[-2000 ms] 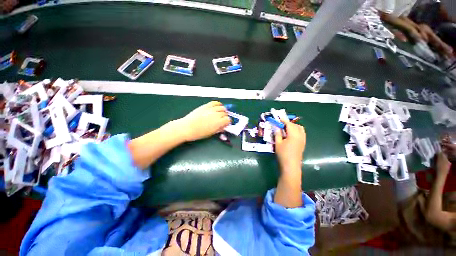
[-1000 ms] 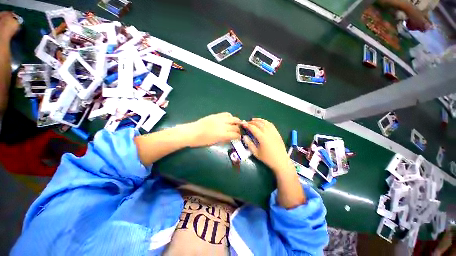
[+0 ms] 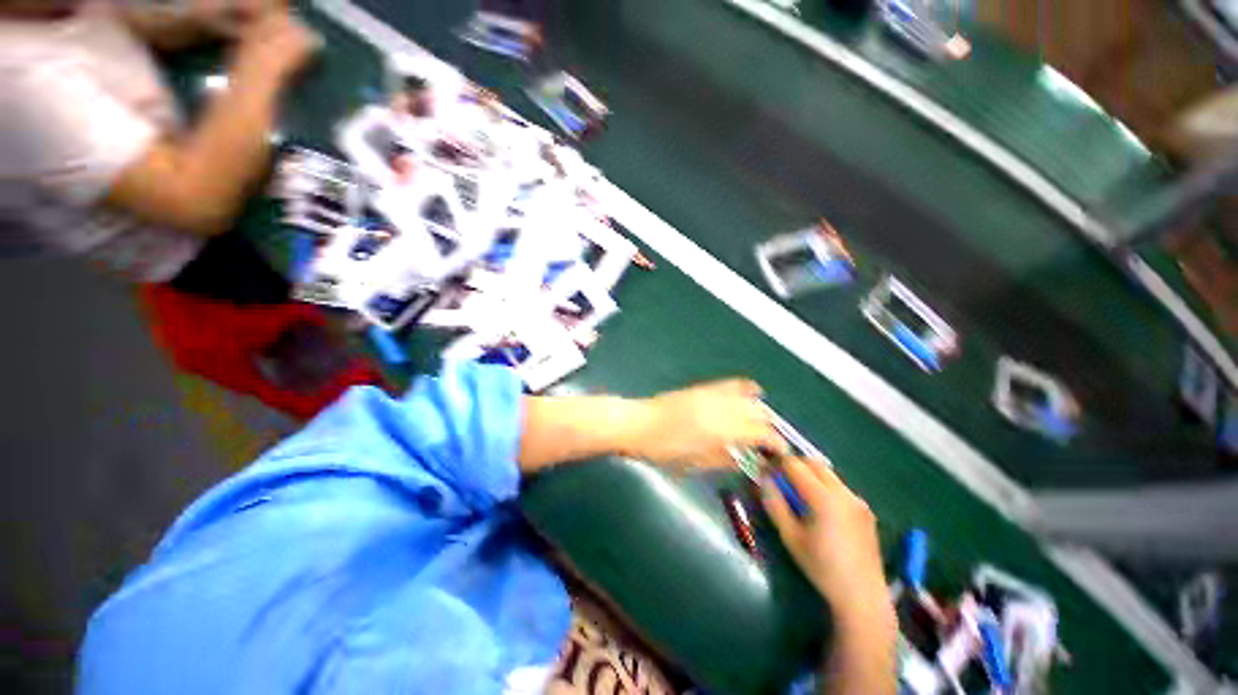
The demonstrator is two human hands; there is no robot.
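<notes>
My left hand (image 3: 713, 424) and my right hand (image 3: 831, 523) are close together over the green bench (image 3: 652, 536), both holding one white frame (image 3: 792, 432) between them. A blue cell (image 3: 788, 494) shows at my right fingertips, against the frame. The fingers hide most of the frame, and the picture is blurred. A narrow dark-red strip (image 3: 741, 524) lies on the bench just below my hands. A small group of white frames (image 3: 1021, 611) with blue cells lies to the right of my right hand.
A large pile of white frames (image 3: 448, 217) lies at the upper left. Single units, one of them here (image 3: 910, 322), lie on the conveyor belt beyond the pale rail (image 3: 815, 346). Another person's arm (image 3: 204, 170) is at the upper left. A grey post (image 3: 1140, 509) crosses the right edge.
The view has swung left, so everything sits further right. My hands, apart two seconds ago, remain together; the frame now shows above the fingers, and the blue cell shows at my right fingertips.
</notes>
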